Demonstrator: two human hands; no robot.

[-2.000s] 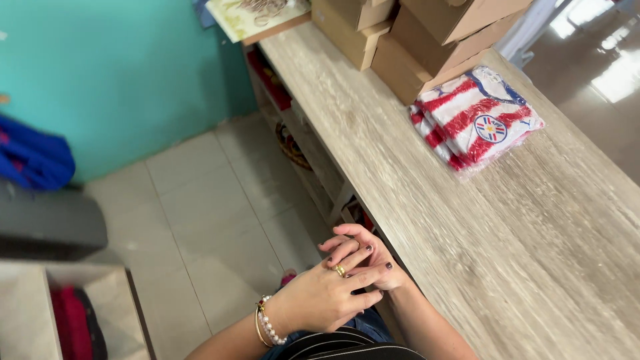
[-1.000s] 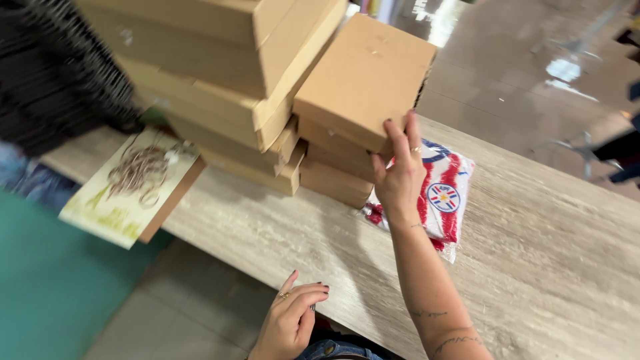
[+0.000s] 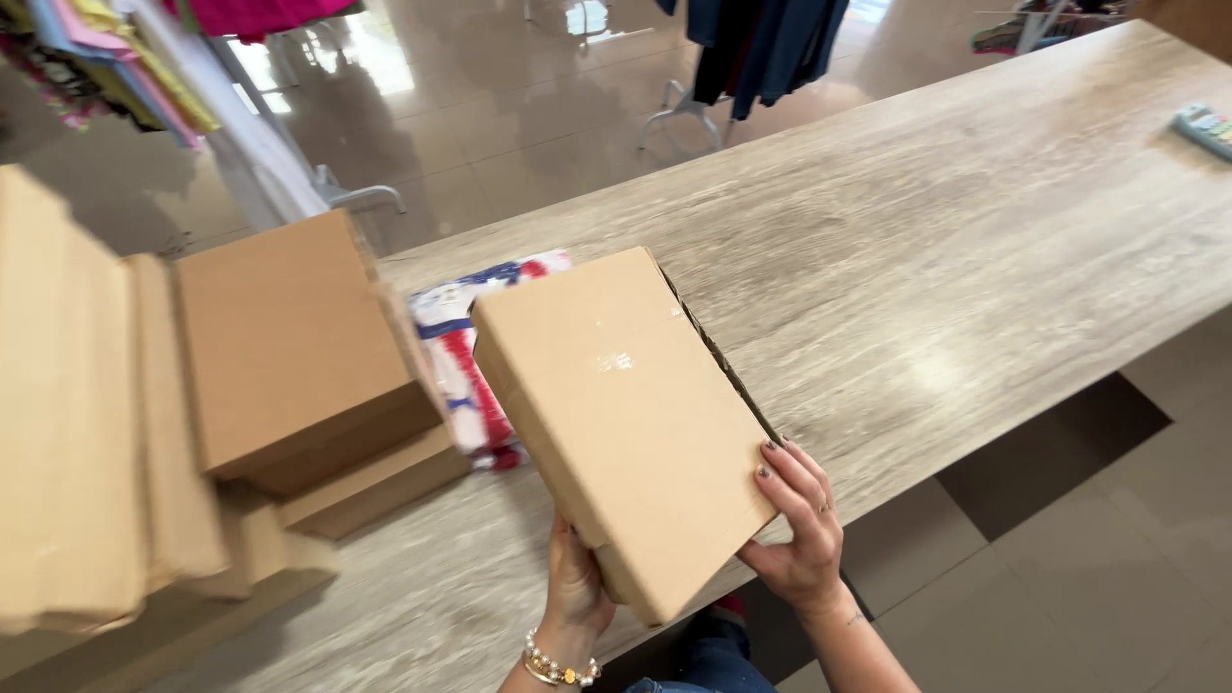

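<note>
A tan cardboard box [image 3: 616, 423] is held over the near part of the wood-grain counter [image 3: 924, 260]. My left hand [image 3: 577, 582] grips its near left side, the fingers partly hidden by the box. My right hand [image 3: 804, 525] holds its near right edge, fingertips on the top and thumb lower down. Behind the box's left side lies a folded red, white and blue garment in clear plastic [image 3: 467, 361], partly covered from view.
Stacked cardboard boxes [image 3: 298, 346] stand at the left, with taller piles [image 3: 72, 414] beside them. A calculator-like object [image 3: 1203, 130] lies at the far right. Clothes racks with dark garments [image 3: 760, 48] and colourful garments [image 3: 115, 67] stand beyond the counter.
One second ago my right hand touched the box on top of the short stack and my left hand was empty; now both hands hold a box off to the right. The view has swung right.
</note>
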